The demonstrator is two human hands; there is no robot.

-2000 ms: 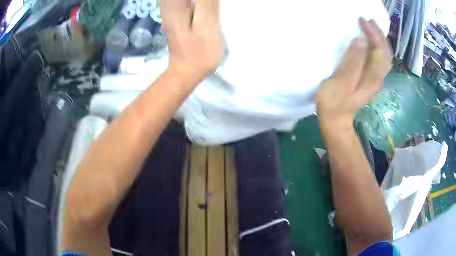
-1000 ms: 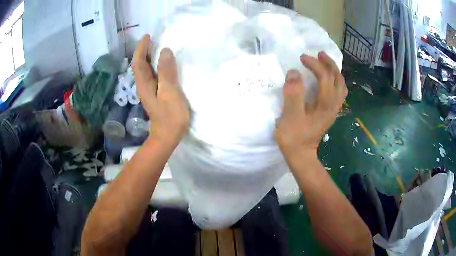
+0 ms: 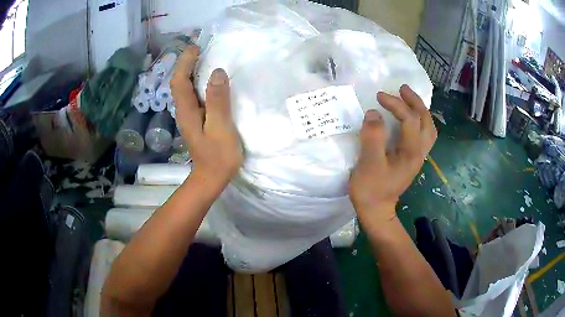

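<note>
A large white fabric roll (image 3: 279, 167) in clear, crinkled, glossy plastic wrapping (image 3: 266, 117) stands end-up close before me. A white label (image 3: 325, 112) with several lines of dark text lies on its end, below the dark core opening. My left hand (image 3: 207, 124) presses on the roll's left side, fingers spread. My right hand (image 3: 393, 148) holds the right side, fingers curved over the edge. The roll is between both hands. Its lower end is over dark rolls (image 3: 313, 278) and wooden slats (image 3: 257, 296); its contact with them is hard to tell.
White rolls (image 3: 133, 220) lie to the left, with grey wrapped rolls (image 3: 142, 132) and a green heap (image 3: 110, 93) behind. Dark rolls stand at far left. A white sheet (image 3: 505, 266) hangs at lower right. The green floor (image 3: 458, 179) has scraps and yellow lines.
Over two seconds the roll has come upright into view, its end facing me. Since one second ago it has shifted only slightly and the label has become readable in outline. Both hands stay on its sides.
</note>
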